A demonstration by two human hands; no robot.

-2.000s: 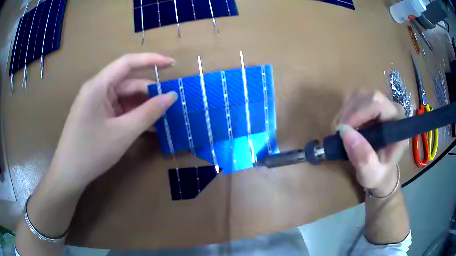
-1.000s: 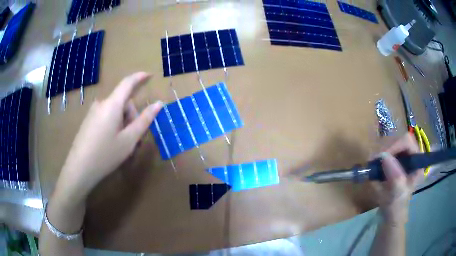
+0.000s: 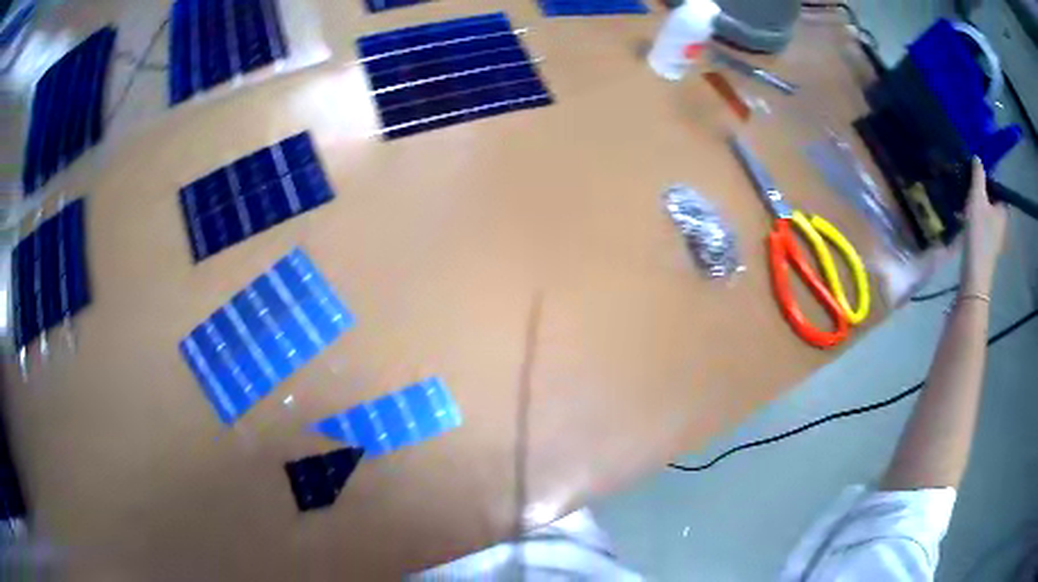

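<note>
A bright blue cell (image 3: 268, 333) lies flat at left centre with pale ribbons across it. Just below it lies a smaller blue piece (image 3: 398, 418) with a slanted left end, touching or very near a small dark fragment (image 3: 322, 477). My right hand (image 3: 981, 216) is at the far right, beyond the table edge, by the dark and blue iron holder (image 3: 916, 148). It is on the dark handle of the soldering iron (image 3: 1013, 200); the tip cannot be made out. My left hand is out of the picture.
Red and yellow scissors (image 3: 810, 273) lie at the right, beside a pile of cut ribbon pieces (image 3: 702, 232). A white bottle (image 3: 683, 40) stands at the back. Several dark cells, one here (image 3: 256, 193), lie at left and back. A cable (image 3: 797, 418) hangs below the table edge.
My view has swung right. My right hand has moved from beside the blue pieces to the holder with the iron. My left hand has left the larger blue cell and the picture.
</note>
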